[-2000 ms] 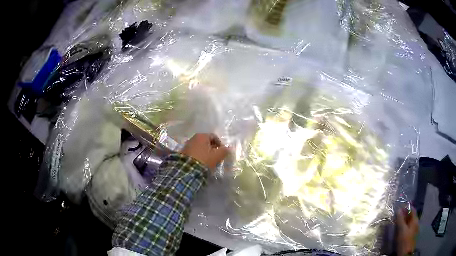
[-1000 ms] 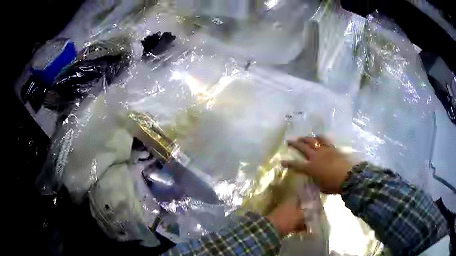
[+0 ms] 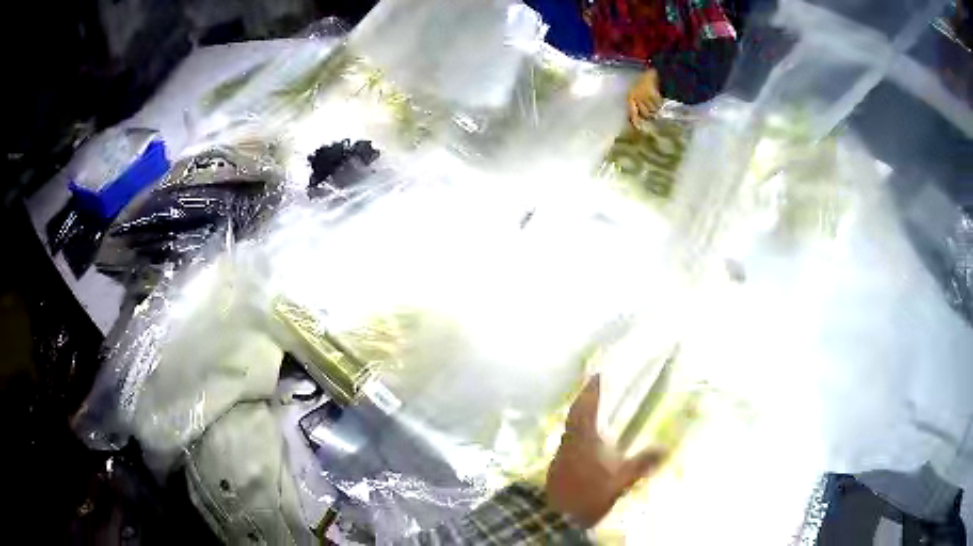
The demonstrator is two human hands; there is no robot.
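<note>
My left hand (image 3: 595, 459) is at the bottom centre, with its thumb and a finger spread over a clear garment bag (image 3: 667, 427) that shows yellowish print. No grip on the film shows. My plaid sleeve comes in from the lower left. My right hand is not in view. Strong glare washes out the middle and right of the bags, so their edges are hard to tell. A barcode sticker (image 3: 382, 396) shows left of the hand.
A pale garment (image 3: 240, 469) is bunched at the left edge. A blue box (image 3: 126, 178) and a black bundle (image 3: 341, 160) lie farther back. Across the table are a person's hand (image 3: 643, 98) and red sleeve. Dark garments (image 3: 891, 507) are at lower right.
My right hand has left the picture. My left hand has moved slightly left, fingers now spread. The view has tipped up, showing the other person, and the glare is stronger.
</note>
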